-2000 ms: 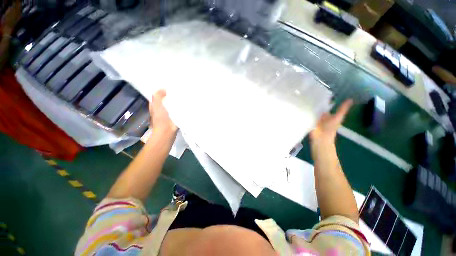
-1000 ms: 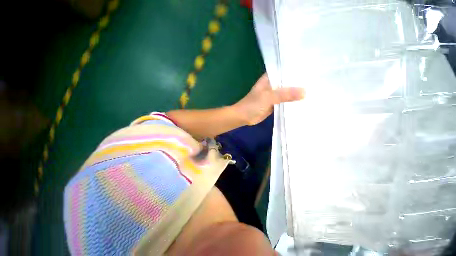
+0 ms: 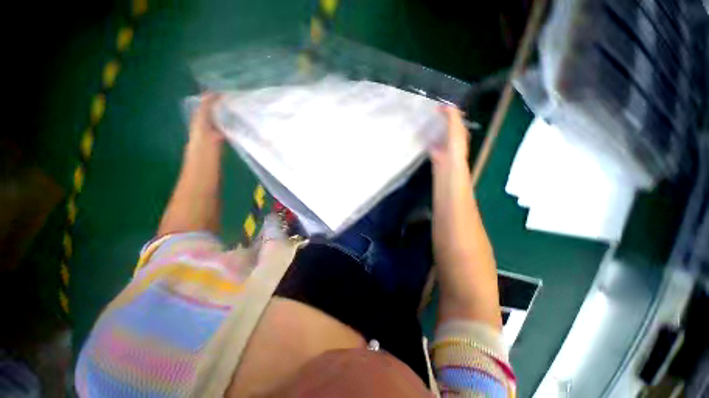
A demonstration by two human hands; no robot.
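Note:
A clear plastic tray (image 3: pixel 264 68) with a large white sheet (image 3: pixel 334 148) over it is held in front of me, above the floor. The sheet's near corner points towards my body. My left hand (image 3: pixel 206 116) grips the left edge. My right hand (image 3: pixel 451 134) grips the right edge. Both hands are blurred, and the fingers under the tray are hidden. I cannot tell how many sheets or trays are in the stack.
The bench edge (image 3: pixel 497 132) runs along my right. On the bench are loose white sheets (image 3: pixel 571 183), a sheet with black blocks (image 3: pixel 517 295) and stacked trays (image 3: pixel 622 70) with dark contents. Yellow-and-black tape (image 3: pixel 99 105) crosses the green floor at left.
The view has turned from the bench to the floor on the left. The tray and white sheet have moved away from over the bench, still held. My right hand is back in view.

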